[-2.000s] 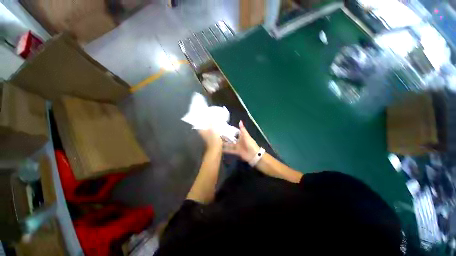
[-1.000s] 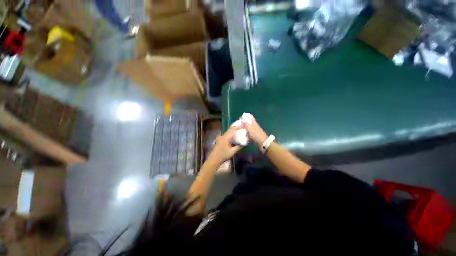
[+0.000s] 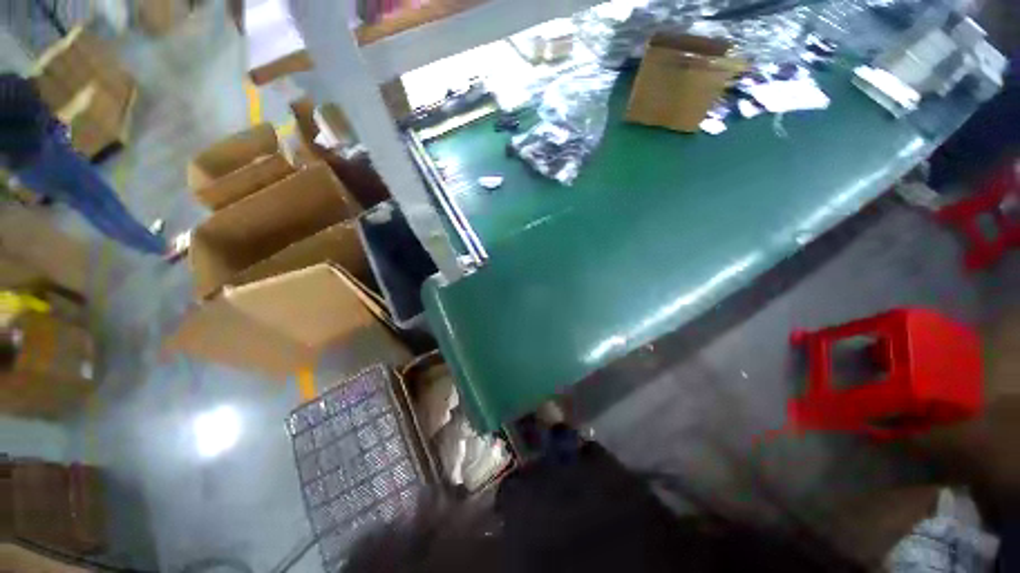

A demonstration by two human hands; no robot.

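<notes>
Neither of my hands shows now; only dark, blurred hair or clothing fills the bottom edge. Nearest in front of me is the green bench [image 3: 626,269], its end towards the lower left. Below that end, a carton [image 3: 417,414] on the floor holds crumpled white material [image 3: 470,450]. A grid-patterned crate or tray [image 3: 356,459] stands beside it. A small open brown box [image 3: 679,87] sits on the bench among shiny crumpled plastic bags [image 3: 563,129] and white pieces [image 3: 791,94].
Large open cartons [image 3: 274,229] stand on the floor at the left. A grey metal post [image 3: 375,123] rises at the bench's left edge. A red stool [image 3: 889,369] is at the right, with another [image 3: 993,215] beyond it. A person in blue trousers [image 3: 84,185] is at upper left.
The view has turned and shifted. Both hands and the white crumpled thing they held have left the picture. The red stool shows more fully.
</notes>
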